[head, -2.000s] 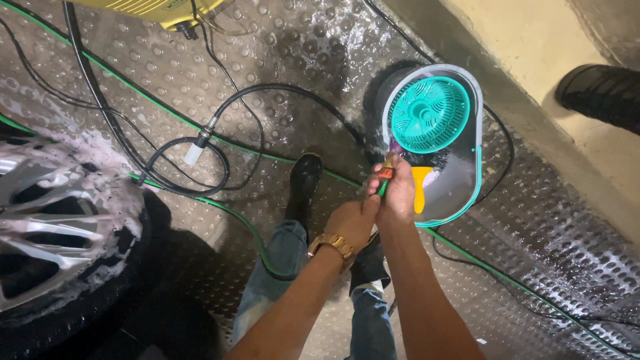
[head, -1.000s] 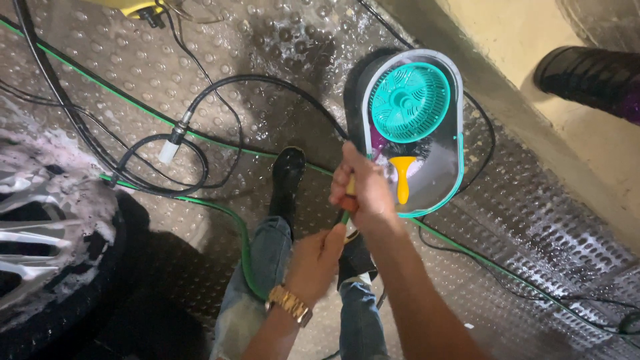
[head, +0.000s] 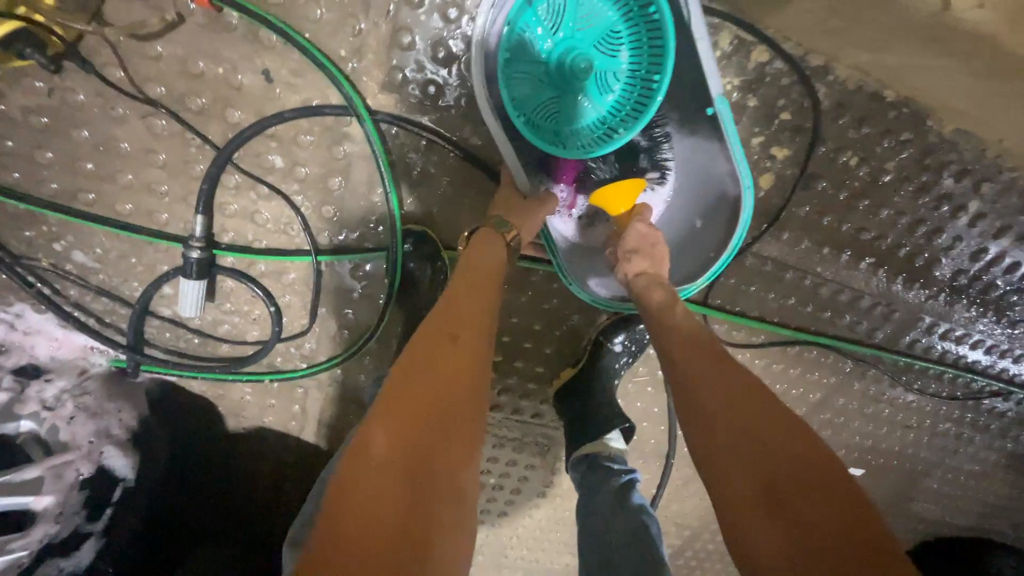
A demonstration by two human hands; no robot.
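Observation:
An oval mop bucket (head: 746, 172) with a grey and teal rim stands on the wet floor, with a teal spinner basket (head: 582, 68) at its upper end. My left hand (head: 522, 210) is on the bucket's left rim, its thumb over the edge and the other fingers mostly hidden outside. Inside the bucket my right hand (head: 640, 246) grips the handle of a yellow tool (head: 618, 195) whose wide head points up. Beside that head lie dark brush bristles (head: 652, 152), partly under the basket, and a purple item (head: 566, 174) among suds.
A green-striped hose (head: 392, 200) and black hoses cross the floor at left, with a hose connector (head: 197, 272) among them. A foamy wheel (head: 32, 480) is at lower left. My boots (head: 596, 384) are below the bucket. Part of a yellow machine (head: 28, 36) shows at upper left.
My hands were close together outside the bucket, with the green hose by them. They have moved apart: the left is at the rim, the right has taken hold of the yellow tool.

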